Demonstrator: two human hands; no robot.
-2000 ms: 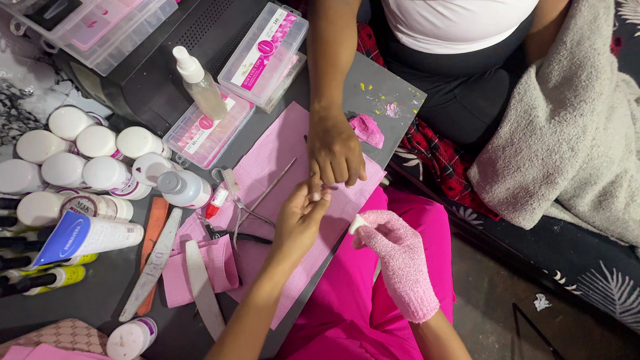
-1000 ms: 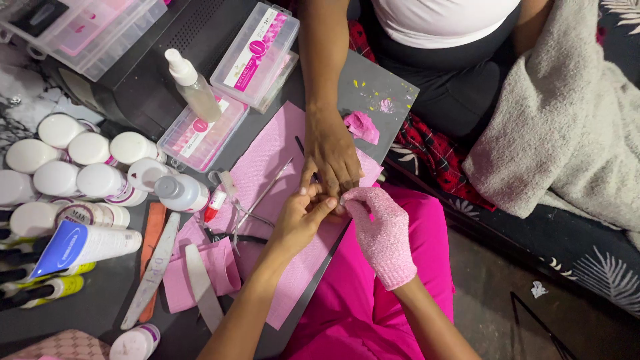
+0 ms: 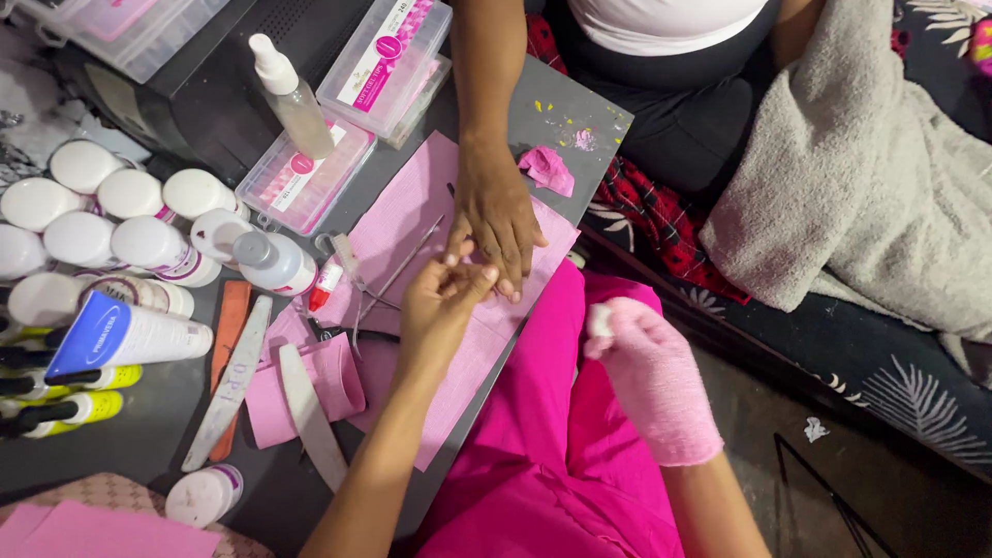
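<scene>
My bare left hand (image 3: 446, 298) holds a finger of another person's hand (image 3: 496, 213), which lies palm down over a pink paper towel (image 3: 465, 353) on the table. My right hand (image 3: 651, 376), in a pink knit glove, pinches a small white wad (image 3: 600, 320), perhaps cotton, above my pink trousers, apart from the other person's fingers. Beside my left hand, a thin metal tool (image 3: 403, 263) and a small red-capped bottle (image 3: 326, 284) rest on the towel. Left of my forearm are a white nail file (image 3: 314, 418) and a folded pink towel (image 3: 267, 403).
Several white-capped jars (image 3: 151, 242), a bottle with a grey cap (image 3: 275, 262), a blue and white tube (image 3: 128, 335) and more nail files (image 3: 229, 387) crowd the left. A dropper bottle (image 3: 293, 101) stands on a nail-tip box (image 3: 310, 182). A crumpled pink tissue (image 3: 548, 170) lies near the table corner.
One second ago my gloved right hand was at the other person's fingertips; now it is away to the right, the white wad in its fingers. My left hand stays at their fingers.
</scene>
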